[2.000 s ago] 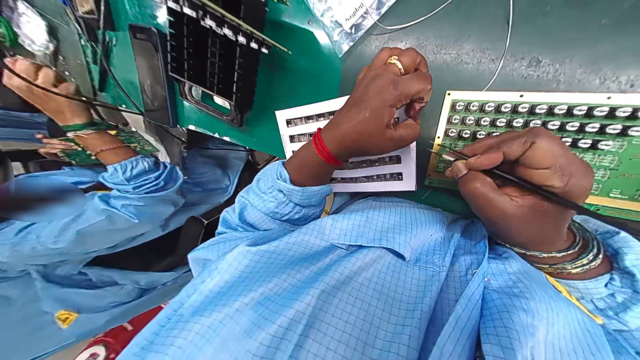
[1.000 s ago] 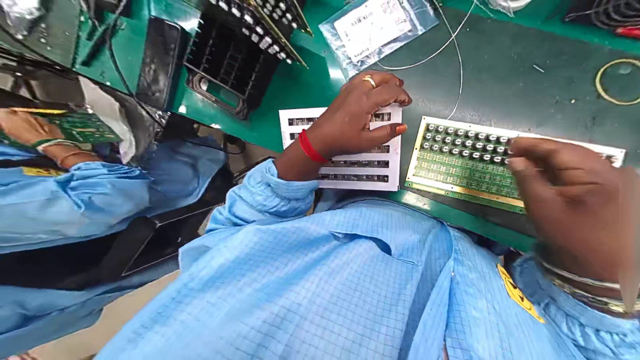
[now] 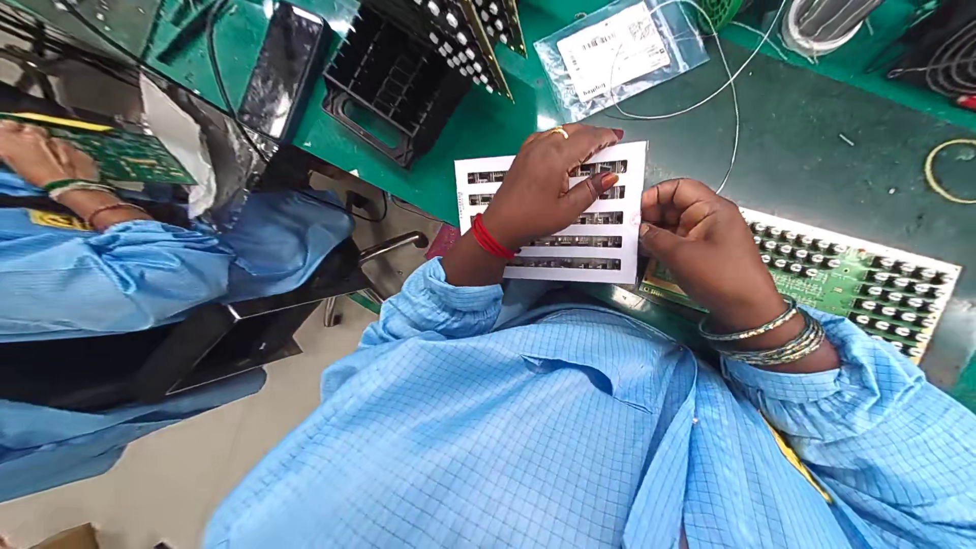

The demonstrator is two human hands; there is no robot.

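A white slotted card or plate point(image 3: 564, 267), with small dark parts showing in its slots, lies at the bench's near edge. My left hand point(image 3: 545, 183) rests over it, thumb and forefinger apart across the upper slots. At its right edge is my right hand point(image 3: 698, 244), with thumb and forefinger bent towards the rim; whether something small is pinched there cannot be told. Partly under my right hand and forearm lies a green circuit board point(image 3: 831, 282) with rows of round black-and-silver components and a pale strip along its far edge.
Beyond the card stand a black slotted rack point(image 3: 381, 84) holding circuit boards and a clear plastic bag point(image 3: 621, 53) with a printed label. A thin white cable point(image 3: 736, 114) loops nearby. A yellow ring point(image 3: 934, 171) lies far right. At left, a co-worker's hand point(image 3: 53, 156) touches another circuit board point(image 3: 137, 152).
My right hand held a slim dark tool two seconds ago; the tool no longer shows. That hand has moved left from the circuit board to the white card's edge. My left hand now lies lower over the card.
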